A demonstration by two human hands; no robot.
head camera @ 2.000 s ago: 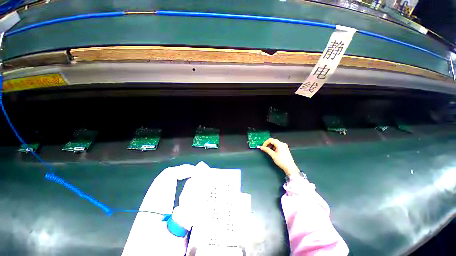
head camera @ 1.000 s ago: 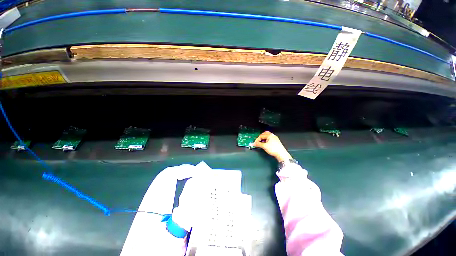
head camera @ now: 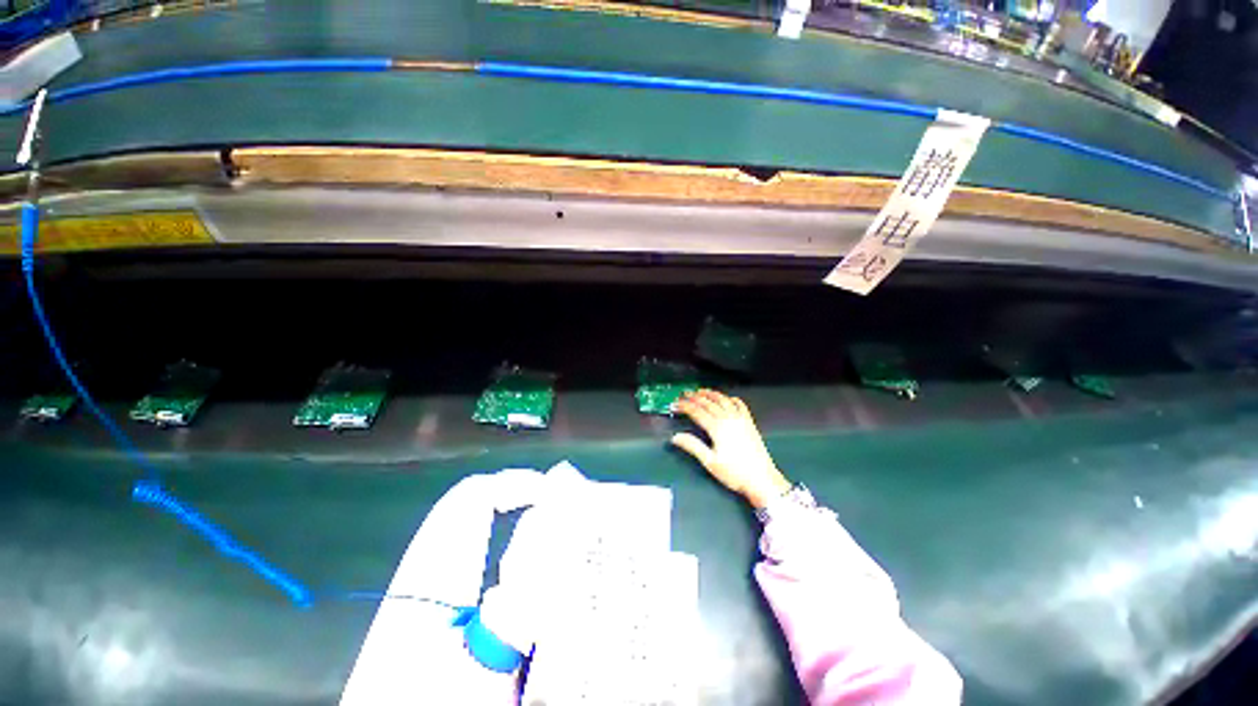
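Observation:
My left hand [head camera: 513,610] is overexposed to white, its fingers hard to make out. It holds a white label sheet (?) [head camera: 607,579] with rows of small dark marks over the green bench. My right hand [head camera: 727,444] has its fingertips at the near right edge of a green circuit board [head camera: 664,388], its thumb apart below. The fingers partly cover the board. No label shows at the fingertips. Other green boards lie in a row, one to the left [head camera: 516,399] and another further left [head camera: 342,400].
The boards lie on a dark conveyor belt [head camera: 428,418] beyond the green bench [head camera: 1049,538]. A metal rail [head camera: 552,221] runs behind it. A paper tag [head camera: 911,200] hangs from the blue grounding line [head camera: 690,86]. A coiled blue cord [head camera: 228,545] runs to a blue strap [head camera: 487,643] at my left wrist.
The row of boards has shifted left. My right hand has moved slightly left and down, and its pinched fingers have opened. My left hand still holds the sheet. The view has tilted slightly up.

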